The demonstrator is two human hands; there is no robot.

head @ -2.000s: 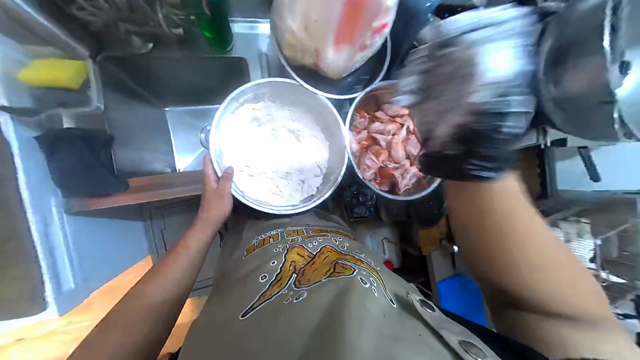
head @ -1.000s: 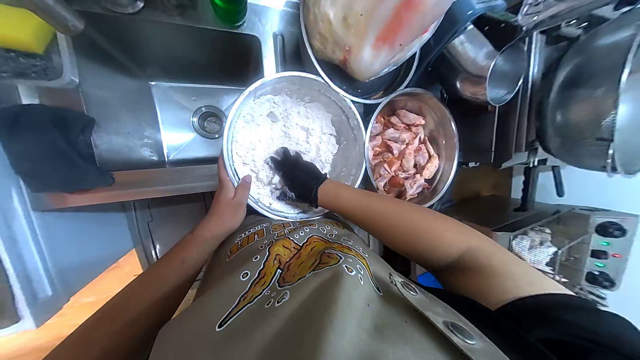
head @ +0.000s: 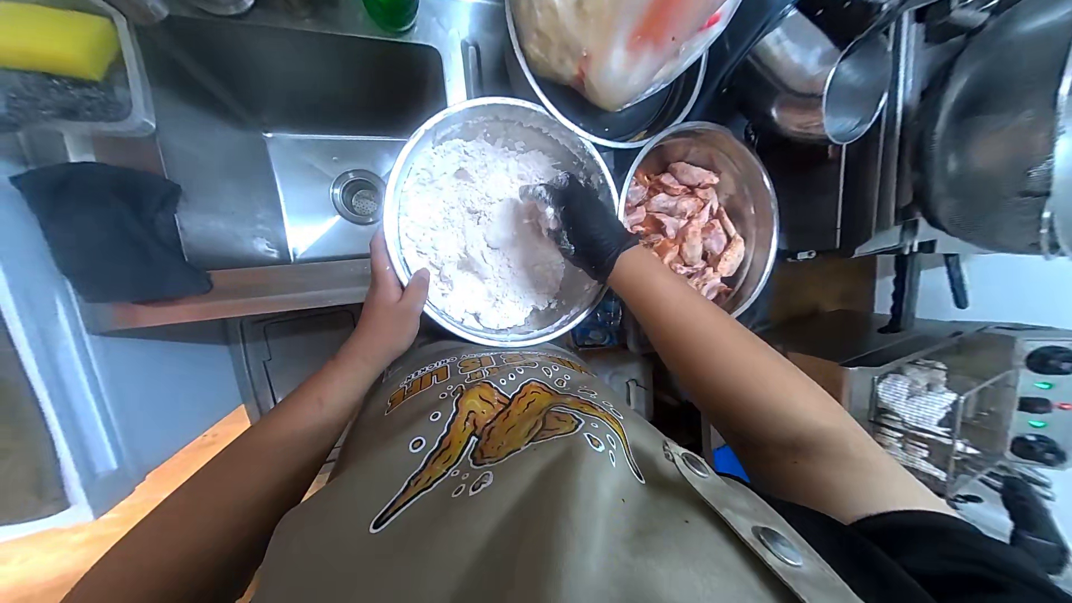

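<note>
A round metal bowl (head: 410, 293) of white flour (head: 477, 243) stands before me at the sink's front edge. My bare left hand (head: 394, 301) grips its near left rim, thumb on top and fingers hidden below. Inside the bowl, at the right of the flour, is my right hand (head: 574, 219) in a black glove dusted white; its fingers are bent, and whether they hold anything cannot be seen. Touching or nearly touching the bowl on the right, a metal pot (head: 760, 209) holds raw chicken pieces (head: 691, 222), partly behind my right forearm.
A sink (head: 310, 92) with a drain lies left of the bowl. A dark cloth (head: 105, 230) hangs over its edge, below a tub with a yellow sponge (head: 59, 40). Behind the bowls, a bag of pale food (head: 620, 42) rests in a larger pot. Metal pots and a large strainer stand right.
My gloved right hand was blurred over the chicken pot at first, then in the flour at the bowl's near side. It is now farther right and back in the bowl. My left hand stays at the rim.
</note>
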